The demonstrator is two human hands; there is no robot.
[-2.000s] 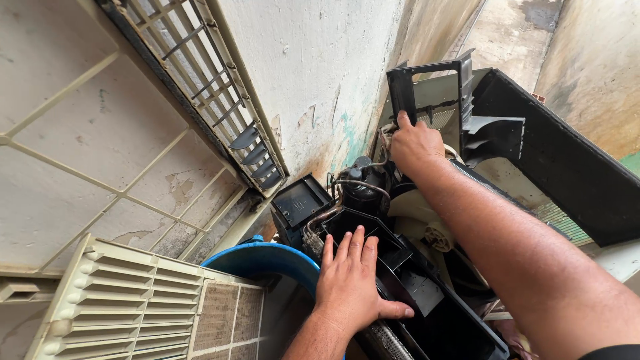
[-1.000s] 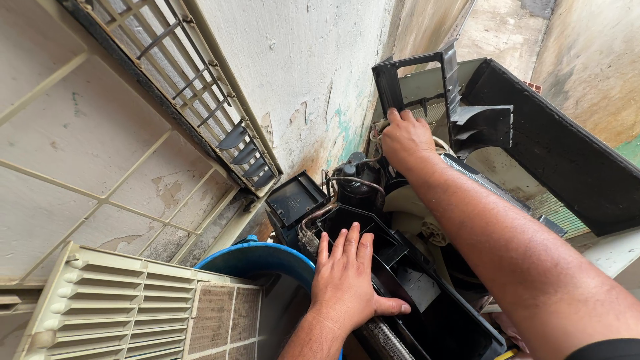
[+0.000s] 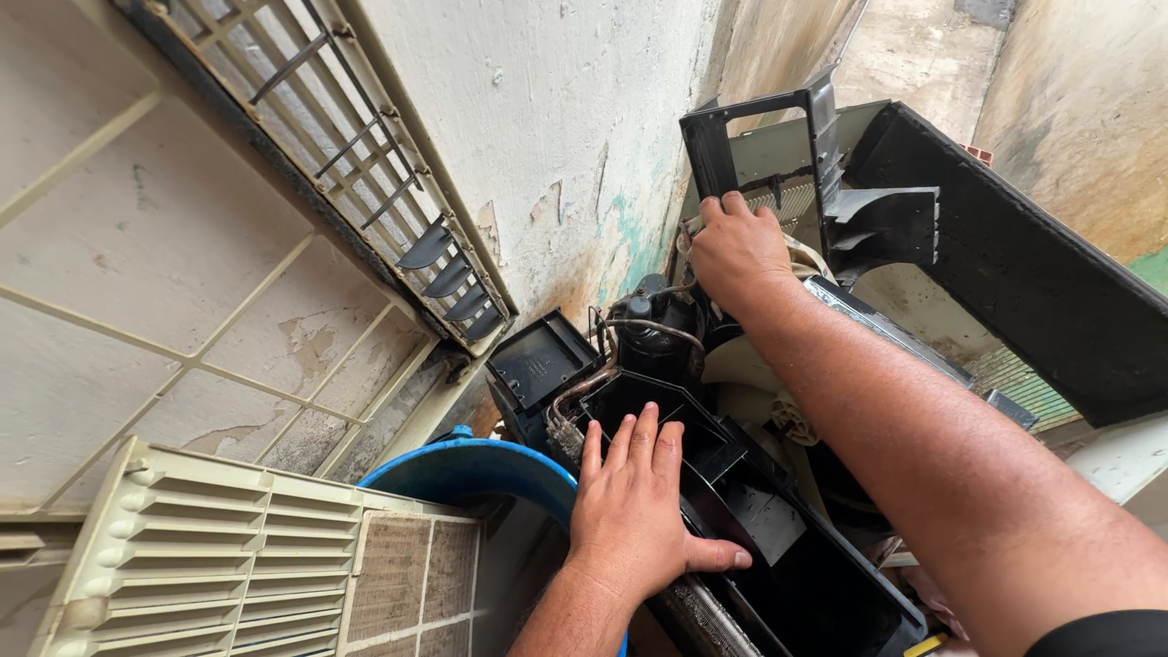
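My left hand (image 3: 639,497) rests with spread fingers on the near edge of a black plastic housing (image 3: 817,584) of an opened air conditioner, above its finned coil (image 3: 703,620). Farther back, my right hand (image 3: 741,246) has its fingers curled at the lower edge of a black plastic frame (image 3: 707,160) that stands upright; whether it grips the frame is not clear. Between the hands are a black compressor (image 3: 652,338) with copper tubes and a cream fan part (image 3: 792,420), partly hidden by my right forearm. A black plastic box (image 3: 538,360) sits left of the compressor.
A cream louvred front grille (image 3: 196,547) lies lower left, beside a blue round container (image 3: 493,456). Another cream grille (image 3: 338,119) leans along the peeling wall (image 3: 566,109). A large black-lined casing (image 3: 1013,246) stands at the right, close to my right arm.
Both hands keep about the same places on the black housing and at the upright frame. Nothing has plainly been taken hold of or let go.
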